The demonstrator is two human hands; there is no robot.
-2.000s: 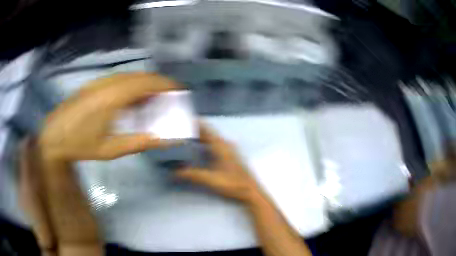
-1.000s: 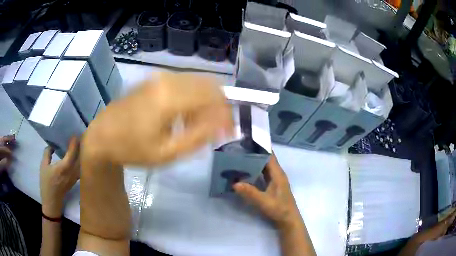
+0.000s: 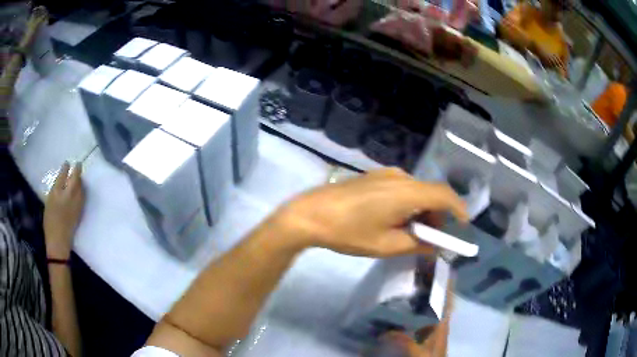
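An open carton (image 3: pixel 387 296) stands tilted on the white foam sheet in front of me, its white-edged top flap (image 3: pixel 447 240) raised and a side flap standing up. My left hand (image 3: pixel 377 213) reaches across above it, fingers curled at the left end of the top flap; whether they pinch it is hidden. My right hand (image 3: pixel 426 342) holds the carton low at its right side, partly cut off by the bottom edge. The inside of the carton is dark and blurred.
Closed cartons (image 3: pixel 164 157) stand grouped at left. Open cartons (image 3: pixel 517 272) with whitish wrap stand at right. Dark cylindrical parts (image 3: pixel 349 104) and small shiny parts (image 3: pixel 272 106) lie behind. A neighbour's hand (image 3: pixel 64 202) rests at far left. People sit beyond the bench.
The view has swung left, so everything sits further right and lower. My left hand has come from beside the carton to its top flap. My right hand still holds the carton.
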